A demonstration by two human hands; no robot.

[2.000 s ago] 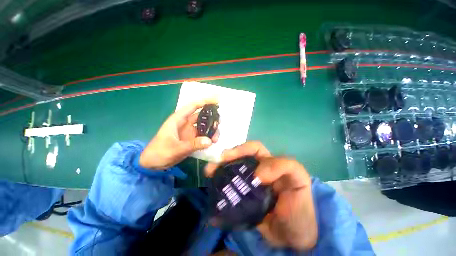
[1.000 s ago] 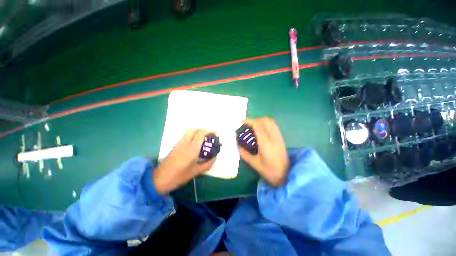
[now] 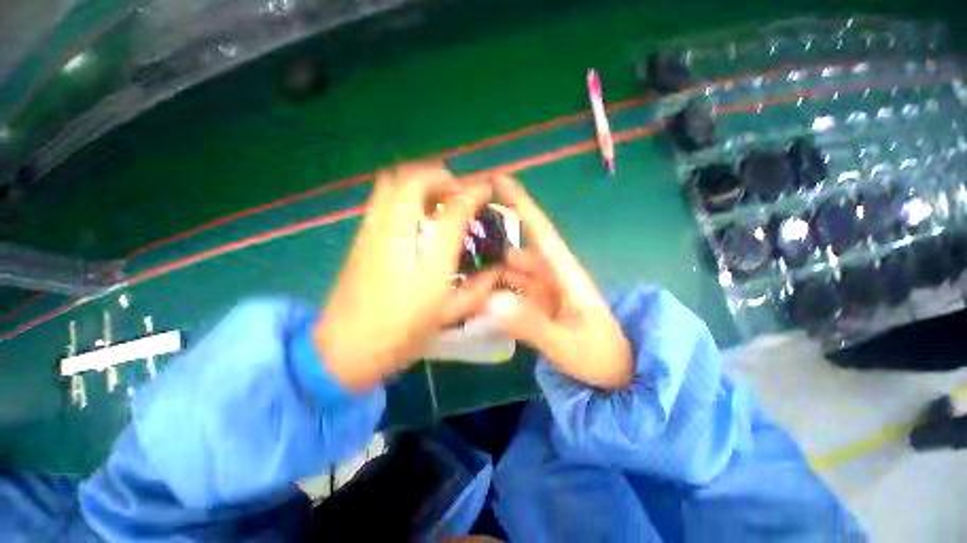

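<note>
A black round smartwatch (image 3: 485,240) with a few lit spots on its screen shows between my two hands, above the paper sheet. My left hand (image 3: 398,276) is blurred and curls around its left side. My right hand (image 3: 560,302) is at its right side, fingers and thumb around it. A second watch cannot be made out; the fingers hide much of the space between the hands. The white paper sheet (image 3: 472,345) is mostly covered by my hands.
A clear plastic tray (image 3: 732,286) with rows of black watches lies at the right. A pink and white pen (image 3: 601,122) lies across the red lines. Thin pale sticks crossed by a white strip (image 3: 122,353) lie at far left. A dark round thing (image 3: 303,76) is at the back.
My hands, apart over the paper with one watch each a second ago, have come together and moved up. The paper is now largely covered. The view has turned slightly.
</note>
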